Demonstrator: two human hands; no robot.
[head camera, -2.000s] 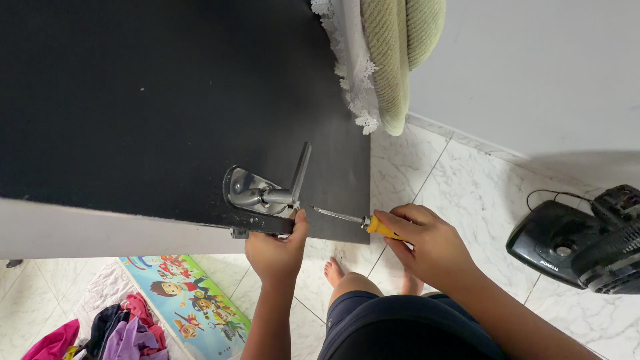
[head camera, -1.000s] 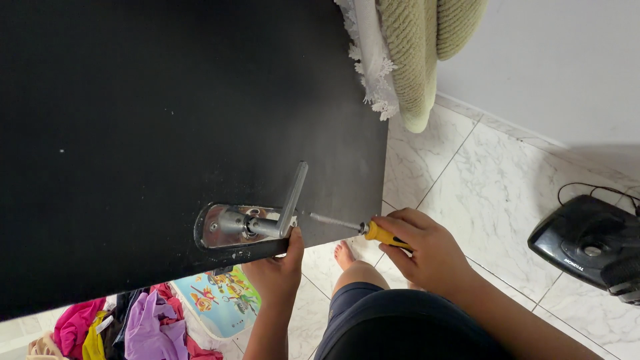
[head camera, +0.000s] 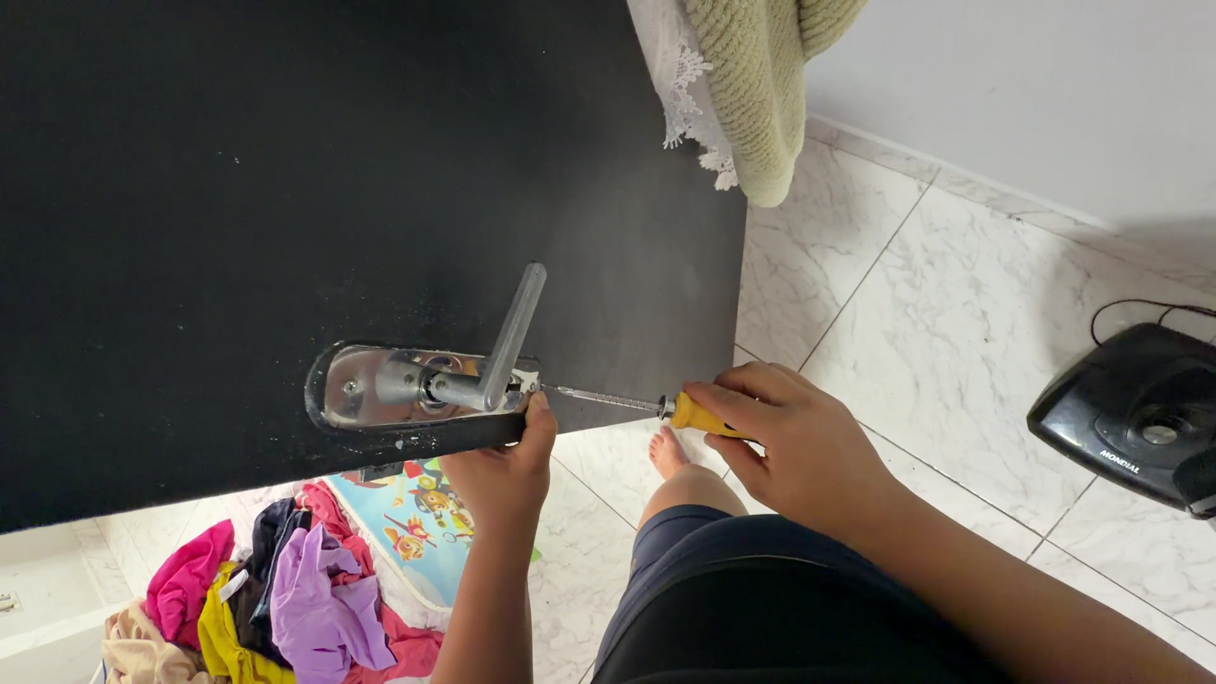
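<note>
A metal lever door handle (head camera: 513, 332) on an oval metal backplate (head camera: 366, 385) is fitted near the edge of a black door (head camera: 285, 228). My left hand (head camera: 513, 465) grips the door's edge below the handle, its thumb at the end of the backplate beside a small whitish metal piece (head camera: 525, 381). My right hand (head camera: 798, 446) holds a screwdriver (head camera: 703, 415) by its yellow handle. The screwdriver's shaft points left, and its tip is at the end of the backplate, just by my left thumb. Whether the tip sits in a screw, I cannot tell.
A green knitted cloth (head camera: 760, 104) and white lace hang over the door at the top. A black fan base (head camera: 1130, 418) with a cable stands on the marble-look floor at right. Colourful clothes (head camera: 323, 598) and a printed mat (head camera: 408, 522) lie at lower left; a wall rises at upper right.
The screwdriver's tip, apart from the backplate's end one second ago, is now right at it. My left hand stays at the door's edge by the handle.
</note>
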